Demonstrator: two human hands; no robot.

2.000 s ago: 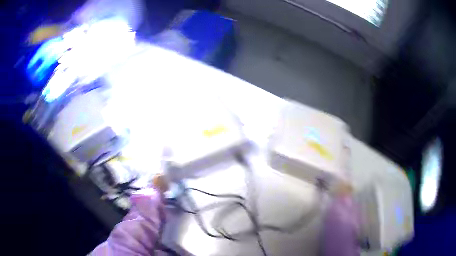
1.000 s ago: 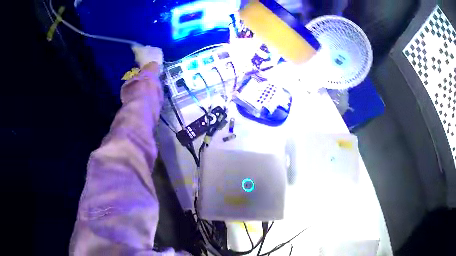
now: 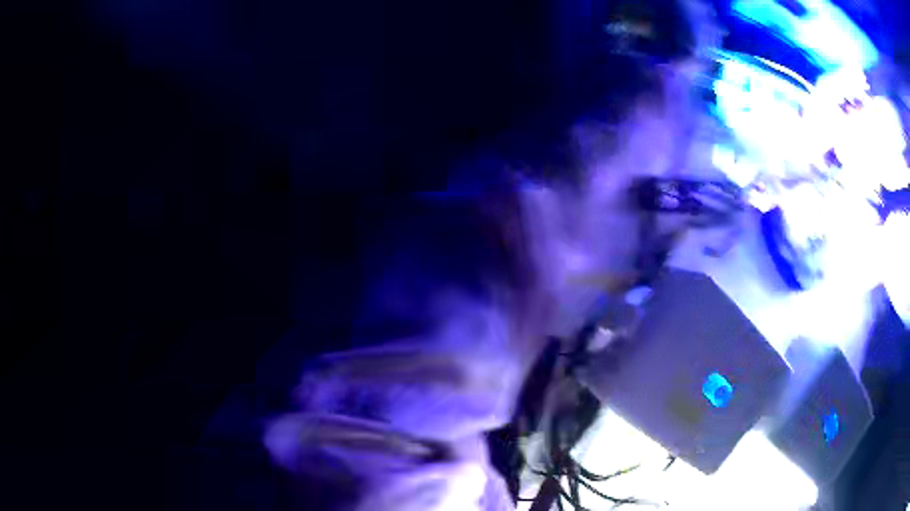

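Note:
Two grey boxy projectors lie at the lower right: a larger one [image 3: 679, 349] with a glowing cyan ring on top, and a second one [image 3: 813, 399] beside it, also with a cyan light. A blurred purple sleeve [image 3: 429, 384] fills the lower middle, left of the larger projector. It appears to be my left arm, reaching up toward the dark item and bright area at upper right. My left hand is too blurred to make out, so its grip is hidden. My right hand does not show.
Thin dark cables [image 3: 569, 479] tangle at the bottom, beside the larger projector. Strong white and blue glare [image 3: 768, 120] washes out the things at upper right. A dark remote-like item [image 3: 688, 195] is blurred above the projectors. The left side is very dark.
The view has swung left and blurred, so the projectors and glare now sit at the right. The fan and checkered patch have left view. The sleeve now appears nearer the middle.

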